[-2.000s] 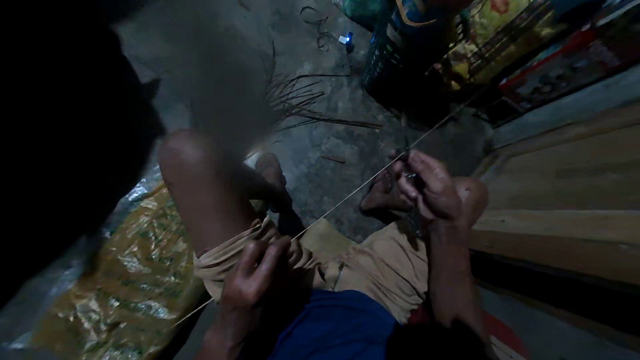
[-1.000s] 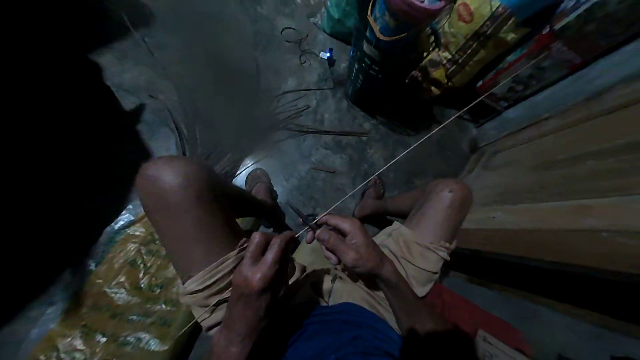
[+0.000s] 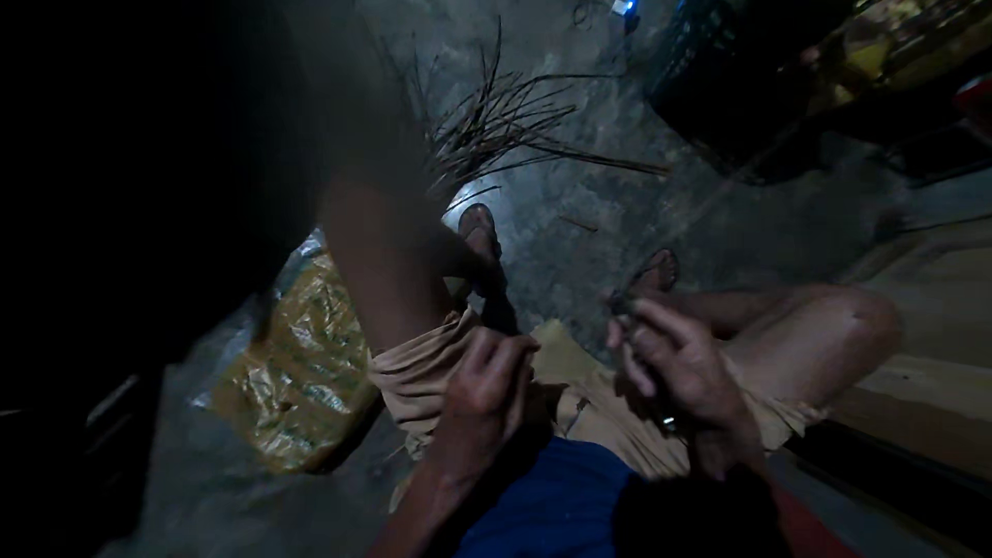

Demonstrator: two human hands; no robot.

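Observation:
My right hand, above the tan shorts, is closed around a dark tool, likely a knife; blur hides its exact form, and a small glint shows below the palm. My left hand is curled over the shorts by the left thigh, fingertips together. A thin pale strip was between the hands in the earlier views; now it cannot be made out clearly, nor whether the left fingers pinch it. The two hands are apart.
Thin dark sticks lie on the concrete floor ahead, beyond my foot. A shiny yellow-brown plastic sack lies at left. A dark basket stands at upper right, wooden boards at right. Deep shadow covers the left side.
Two seconds ago the hands were apart along a pale strip; one second ago the right hand was beside the left. Now the right hand is apart from it again.

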